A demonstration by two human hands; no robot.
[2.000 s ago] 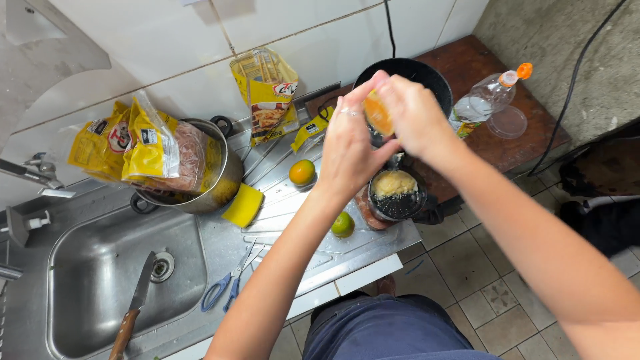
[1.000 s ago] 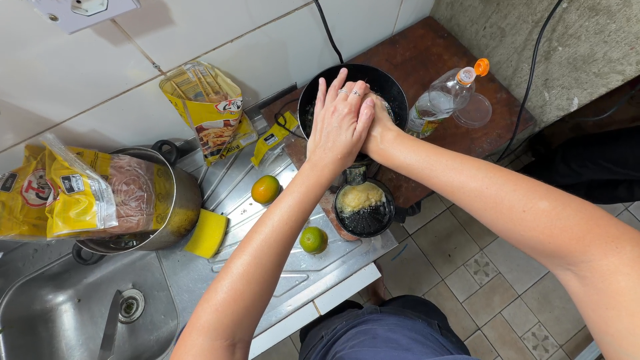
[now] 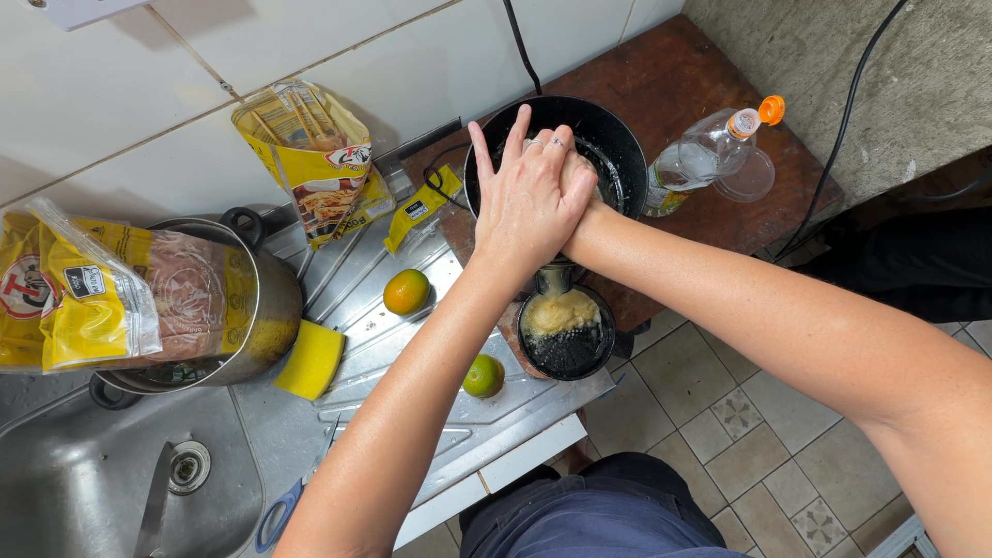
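Over a black round pan (image 3: 628,155), my left hand (image 3: 527,190) lies pressed across my right hand (image 3: 575,174), with some left fingers stretched out. Whatever may be between the palms is hidden. Just below them is a small round black cup (image 3: 570,353) with a ribbed bottom, holding yellowish, foamy pulp (image 3: 564,311). An orange-green citrus fruit (image 3: 406,292) and a greener one (image 3: 483,377) rest on the steel drainboard (image 3: 364,364), left of the cup. A clear plastic bottle (image 3: 701,155) with its orange cap flipped up stands right of the pan.
A metal pot (image 3: 267,310) bears yellow food packages (image 3: 116,298). Beside it are a yellow sponge (image 3: 310,359) and an opened yellow bag (image 3: 310,155). A knife (image 3: 155,496) lies in the sink (image 3: 70,465), and blue-handled scissors (image 3: 280,515) at its edge. Black cords hang near the wall.
Two seconds ago my hands were cupped around something orange; now they are pressed together over the pan and the orange thing is out of sight. The view has shifted.
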